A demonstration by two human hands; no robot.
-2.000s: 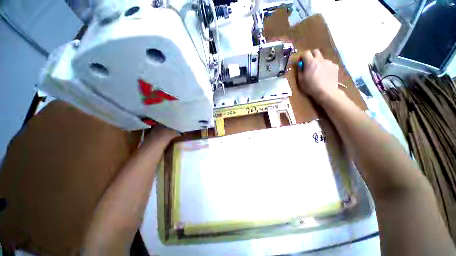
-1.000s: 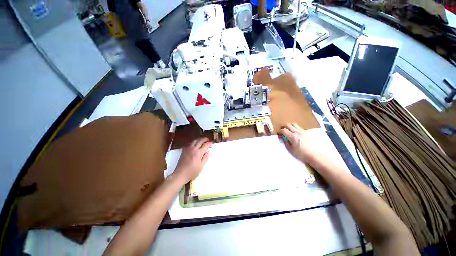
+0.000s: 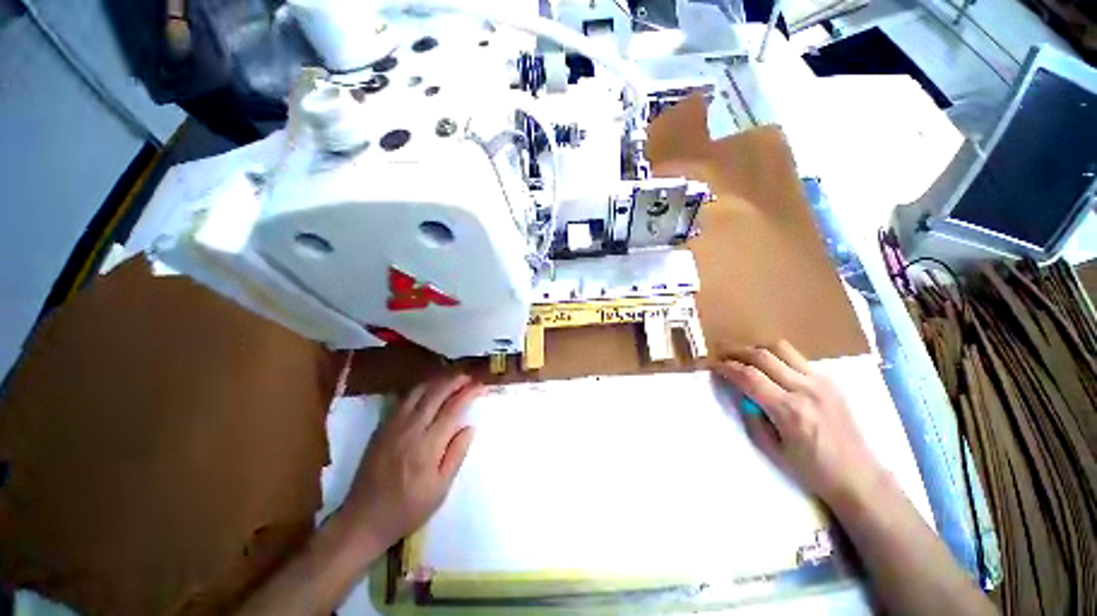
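Observation:
A brown bag panel (image 3: 770,241) lies under the white sewing machine head (image 3: 397,229), its front edge along the back of the white template (image 3: 626,481). The yellow clamp frame (image 3: 602,315) sits over the panel's edge. My left hand (image 3: 415,457) lies flat at the template's back left corner, fingertips at the panel edge. My right hand (image 3: 800,421) rests at the back right with fingertips on the panel edge and a small turquoise-handled tool (image 3: 751,408) held in it; its tip is hidden.
A big pile of brown panels (image 3: 156,433) lies left of the machine. A bundle of brown straps (image 3: 1035,397) hangs at the right, below the grey-white control screen (image 3: 1029,157). A dark-clothed figure, partly cut off, is at the top left.
The view has moved closer to the machine. Since the earliest frame, my right hand has come forward from beside the head to the panel's front edge, and my left hand has come out from under the head.

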